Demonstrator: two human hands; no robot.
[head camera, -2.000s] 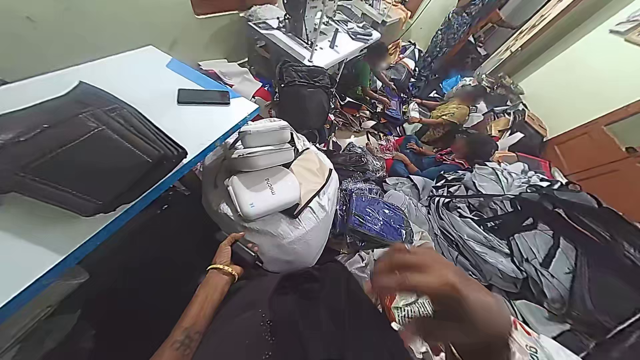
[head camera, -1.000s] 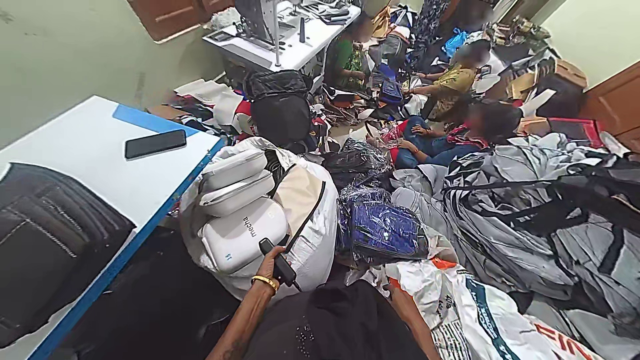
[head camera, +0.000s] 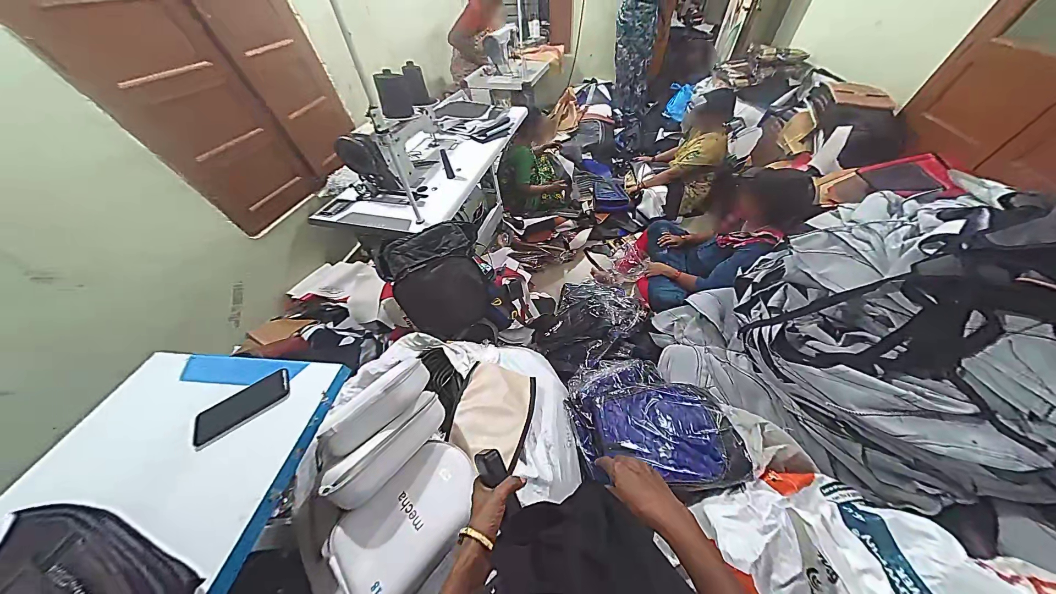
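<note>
My left hand (head camera: 493, 505), with a gold bangle at its wrist, is closed round a small black object (head camera: 491, 467), whose exact kind I cannot tell. Just left of it, white zipped cases (head camera: 400, 520) lie in a large white sack (head camera: 544, 412) beside a beige fabric piece (head camera: 492, 406). My right hand (head camera: 639, 487) is at the near edge of a blue bag in clear plastic (head camera: 660, 429); its fingertips are partly hidden, so I cannot tell whether it grips anything. Black cloth (head camera: 586, 544) lies between my forearms.
A white table (head camera: 148, 437) with a phone (head camera: 242, 407) stands at left. Sewing machines (head camera: 375, 161) are on tables behind. Grey bags (head camera: 874, 355) are heaped at right, above a printed white sack (head camera: 825, 528). Several people sit on the cluttered floor; others are farther back.
My right hand, raised and blurred two seconds ago, is now lower, by the blue plastic-wrapped bag. My left hand still has the black object. The view has tilted up toward the room.
</note>
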